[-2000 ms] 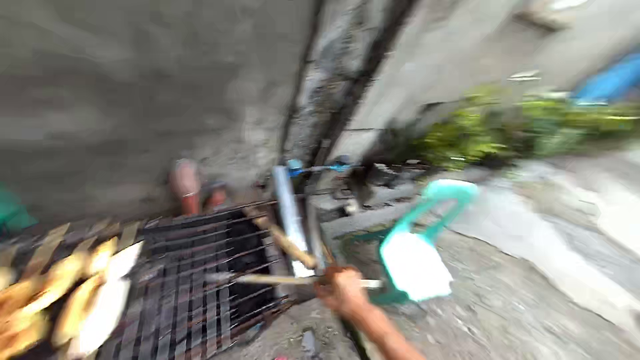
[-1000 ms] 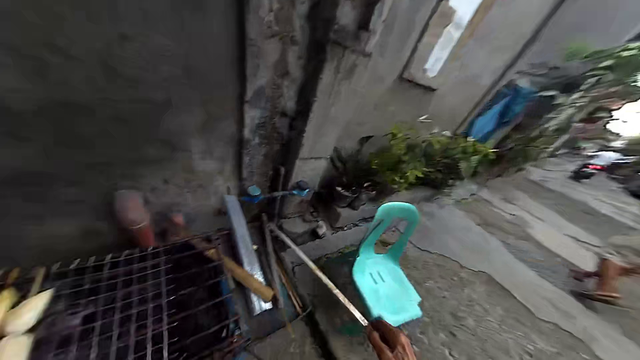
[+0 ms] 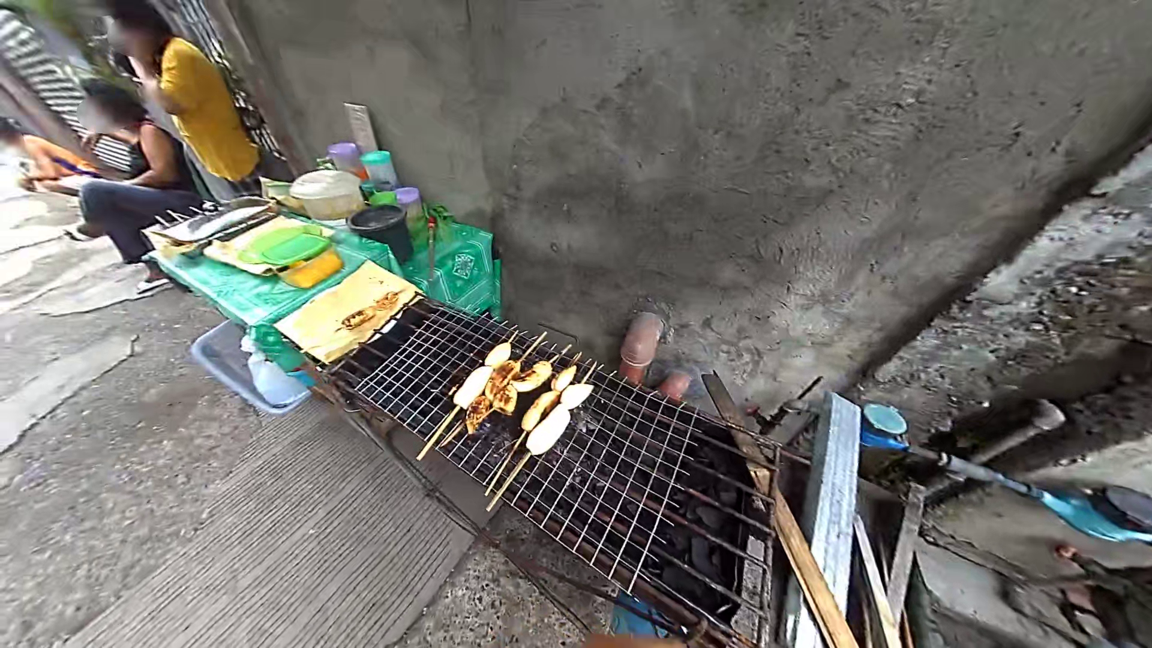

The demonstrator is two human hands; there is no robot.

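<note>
Several skewers of banana pieces [image 3: 549, 430] lie on the wire grill grate [image 3: 630, 468], some pale, others browned. Dark charcoal [image 3: 702, 531] shows under the grate's right end. A sliver of skin [image 3: 634, 642], probably my right hand, shows at the bottom edge below the grill; its fingers and anything it holds are out of sight. My left hand is outside the view. Brown food rests on a sheet of yellowish paper [image 3: 337, 315] at the grill's left end.
A green-covered table [image 3: 463, 270] holds a black bucket [image 3: 382, 229], tubs and trays. Beneath it is a plastic bin [image 3: 216, 360]. Wood strips [image 3: 810, 567] and a metal channel [image 3: 832, 504] lean at the grill's right. People [image 3: 202, 108] are at the upper left; a concrete wall stands behind.
The view has swung far left, from the green chair to the grill and table. My right hand, earlier holding a long stick, has mostly left the view.
</note>
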